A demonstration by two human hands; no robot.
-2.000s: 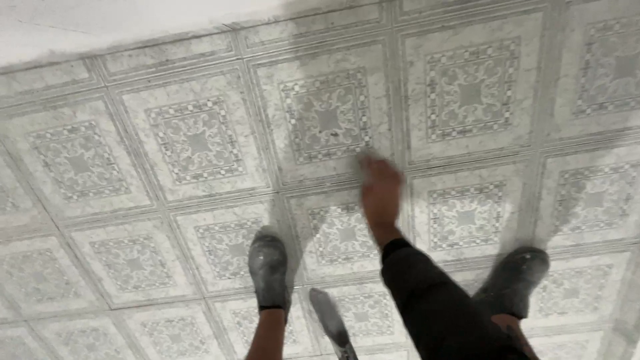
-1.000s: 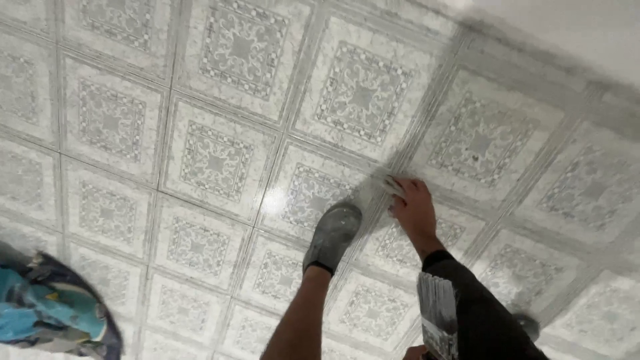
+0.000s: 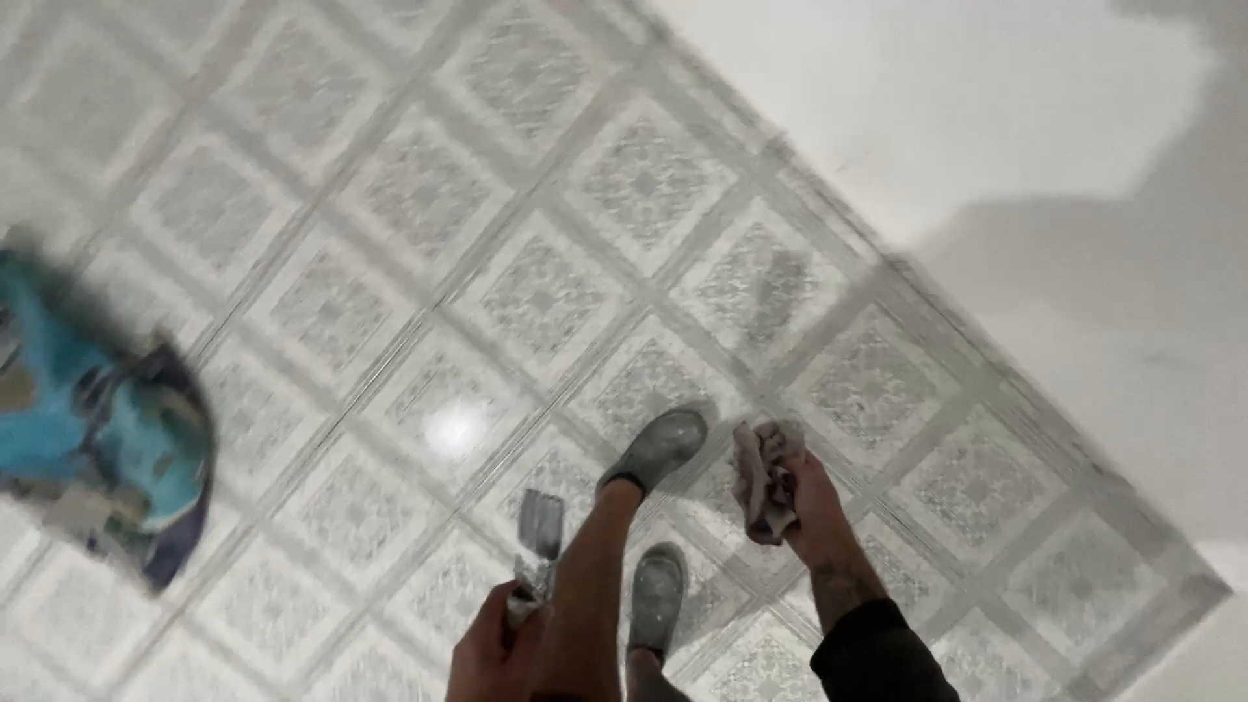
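A crumpled, stained cloth (image 3: 765, 481) is gripped in my right hand (image 3: 814, 502), held out over the patterned floor to the right of my feet. My left hand (image 3: 497, 639), near the bottom edge, is closed around the handle end of a flat-bladed tool smeared grey (image 3: 540, 526), which looks like a putty knife or a brush; its wide end points up and away from me. Between the hands are my two grey shoes (image 3: 666, 447), one ahead of the other. The left hand's fingers are partly hidden by my leg.
On the left, a bag or bundle in blue and dark fabric (image 3: 146, 448) lies on the tile-patterned floor (image 3: 546, 292), blurred. A pale wall (image 3: 1053, 322) rises along the right side, meeting the floor in a diagonal edge with a corner at lower right.
The view has turned and shifted strongly. My right hand, low by the floor pattern one second ago, now shows a larger crumpled cloth. My left hand has come further into view with the tool.
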